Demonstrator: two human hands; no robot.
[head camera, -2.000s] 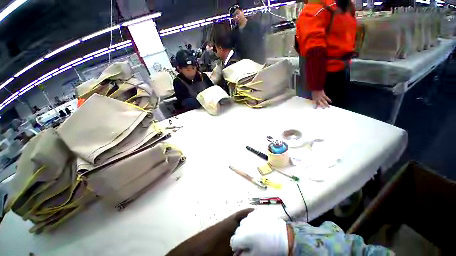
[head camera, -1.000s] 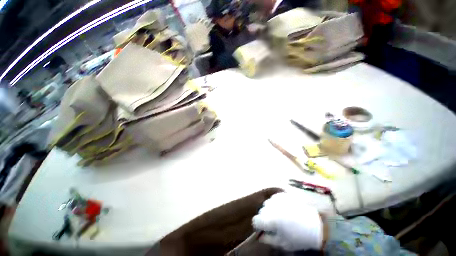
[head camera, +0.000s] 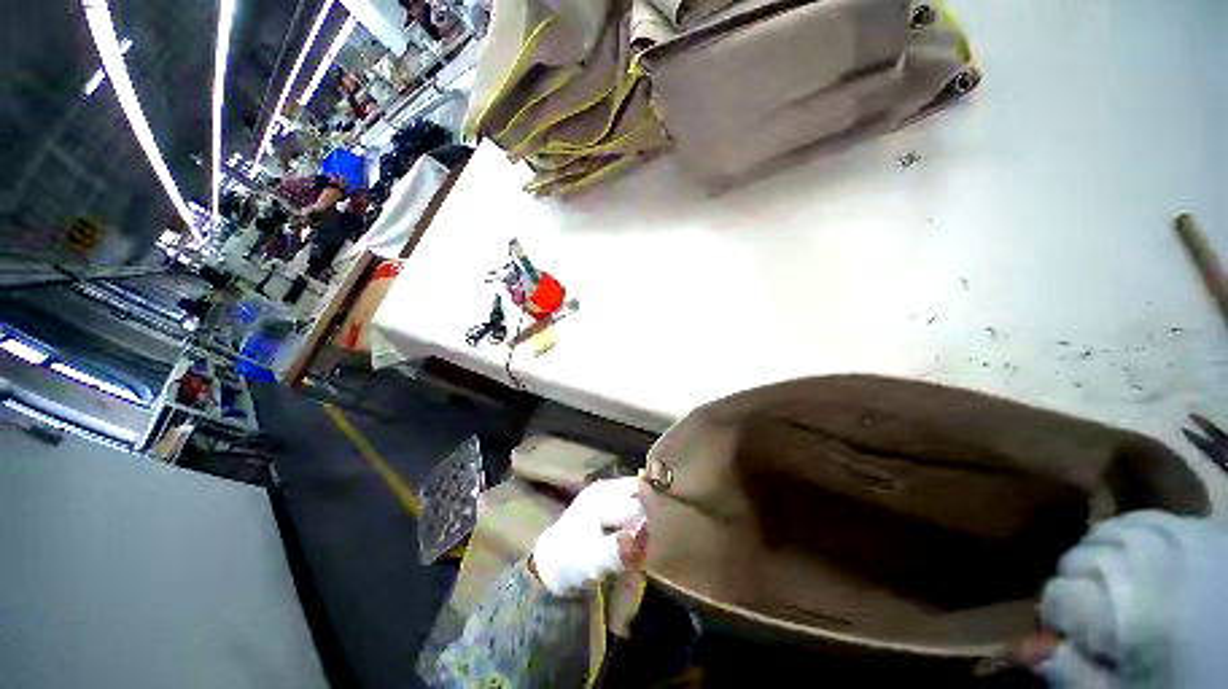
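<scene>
A large taupe bag body (head camera: 727, 538) lies open towards me at the table's near edge, its mouth wide and its inside darker. My left hand (head camera: 593, 536), in a white glove with fingertips showing, grips the left end of the rim beside a small metal ring (head camera: 659, 474). My right hand (head camera: 1124, 606), gloved and cut off by the right edge of the view, grips the lower right rim. A slit shows in the lining.
Stacked bag bodies with yellow edges (head camera: 808, 88) lie at the back of the white table (head camera: 754, 269). A red tool holder (head camera: 543, 296) stands near its left edge. A wooden-handled tool (head camera: 1203, 259) and dark pointed snips (head camera: 1208, 438) are at right. More bag bodies (head camera: 559, 464) are below the table.
The view has swung left and down. My left hand has come into view on the rim, and the bag mouth now shows wide open. The people and glue pot are out of view.
</scene>
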